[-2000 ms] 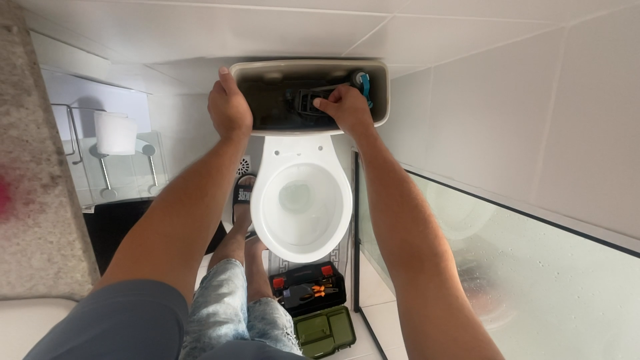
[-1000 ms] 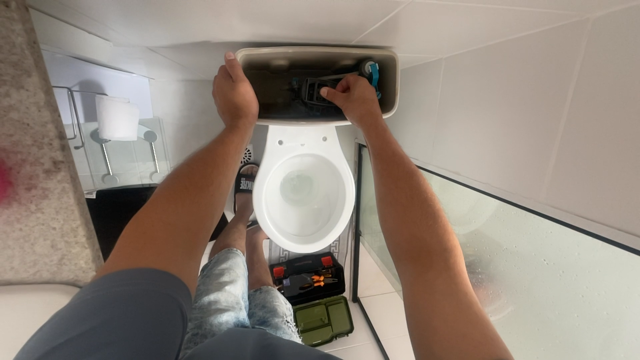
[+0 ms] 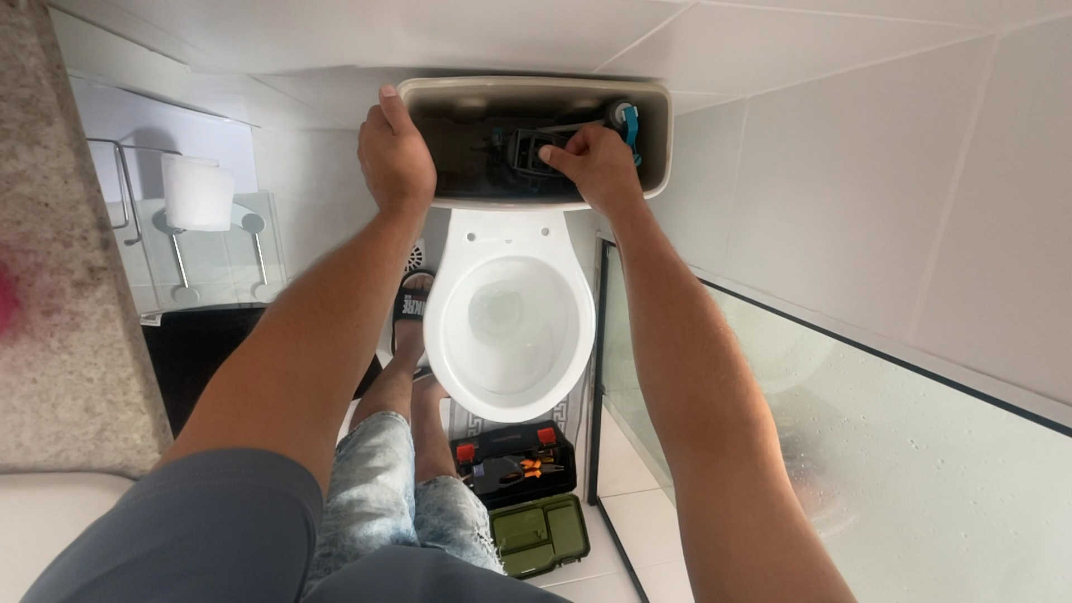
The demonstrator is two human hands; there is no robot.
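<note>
A toilet cistern (image 3: 662, 167) without a lid stands against the wall behind a white toilet bowl (image 3: 509, 335) that has no seat. My left hand (image 3: 397, 155) lies against the cistern's left end, its thumb at the rim and its fingers on the outer wall. Inside the tank, my right hand (image 3: 590, 161) has thumb and fingers at the right side of a dark plastic flush valve (image 3: 526, 152); whether they grip it is partly hidden. A fill valve with a blue part (image 3: 631, 130) is at the tank's right end, just beyond my right hand.
Below the bowl lie an open black toolbox (image 3: 511, 486) holding orange-handled pliers (image 3: 536, 467), and a green organizer tray (image 3: 540, 536). A glass shower panel (image 3: 837, 419) stands on the right. At left are a toilet paper roll (image 3: 198, 193) on a wire holder and a stone counter (image 3: 75, 251).
My left hand stays on the cistern's left end. My right hand remains at the flush valve, with only a slight shift of its fingers.
</note>
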